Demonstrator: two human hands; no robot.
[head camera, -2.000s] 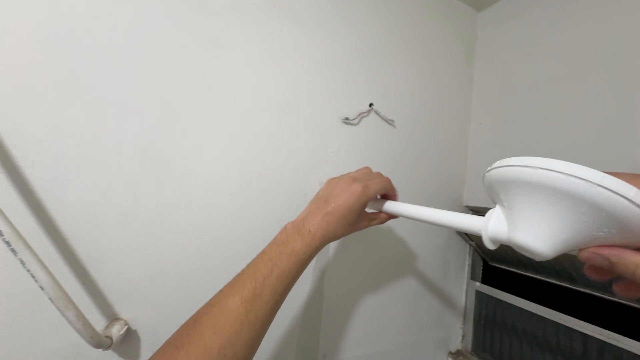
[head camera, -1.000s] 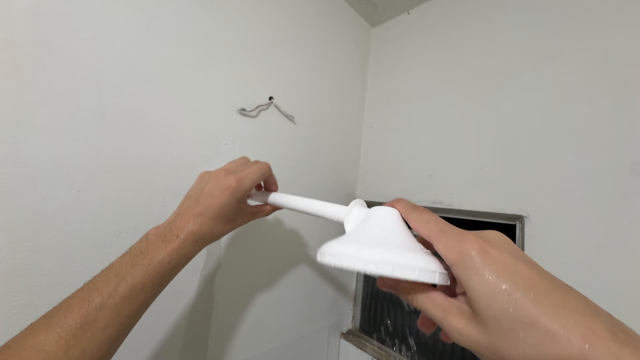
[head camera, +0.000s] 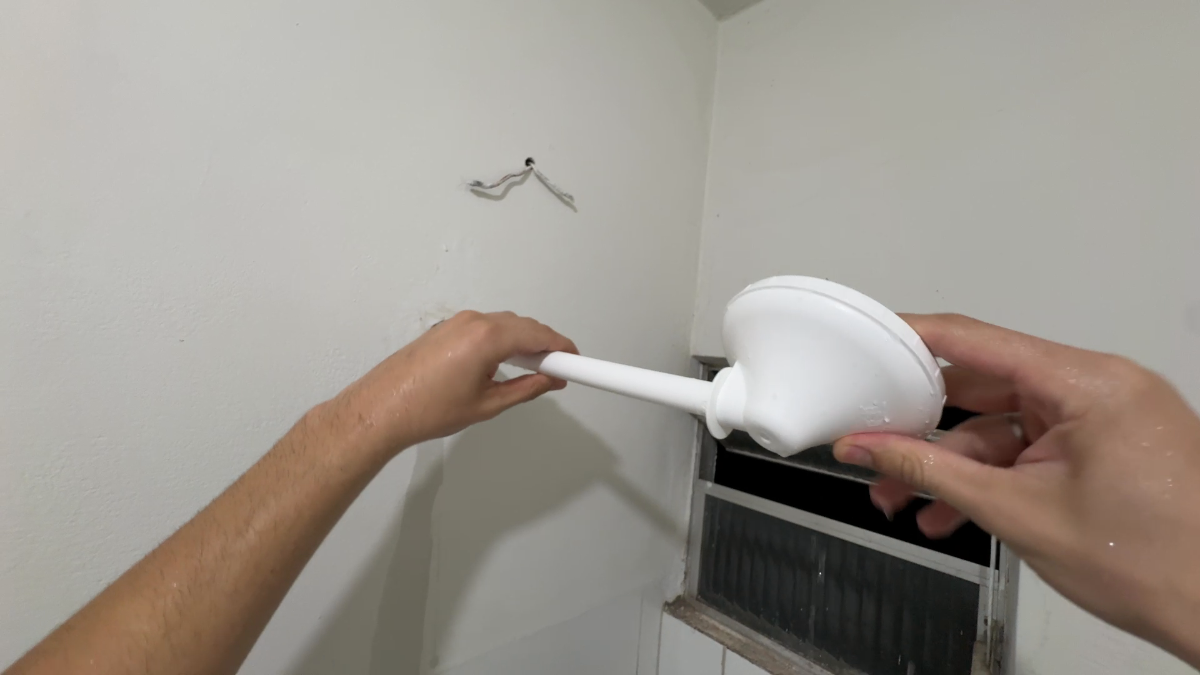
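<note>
A white plastic shower head (head camera: 825, 366) sits at the right end of a white shower arm pipe (head camera: 633, 382), its broad round face tilted up and to the right. My left hand (head camera: 469, 375) grips the pipe near its wall end, thumb below and fingers above; the pipe's far end is hidden behind the fingers. With thumb and fingers, my right hand (head camera: 1041, 450) holds the rim of the shower head, and some of its other fingers hang loose below. Drops of water show on both hands.
Loose electrical wires (head camera: 553, 187) stick out of a small hole in the painted wall (head camera: 234, 187), above the pipe. A metal-framed window (head camera: 844, 544) with ribbed glass lies behind and below the shower head, near the room's corner.
The shower head's face pointed down one second ago and is now turned up to the right. My right hand has changed its hold on the rim. My left hand stays on the pipe.
</note>
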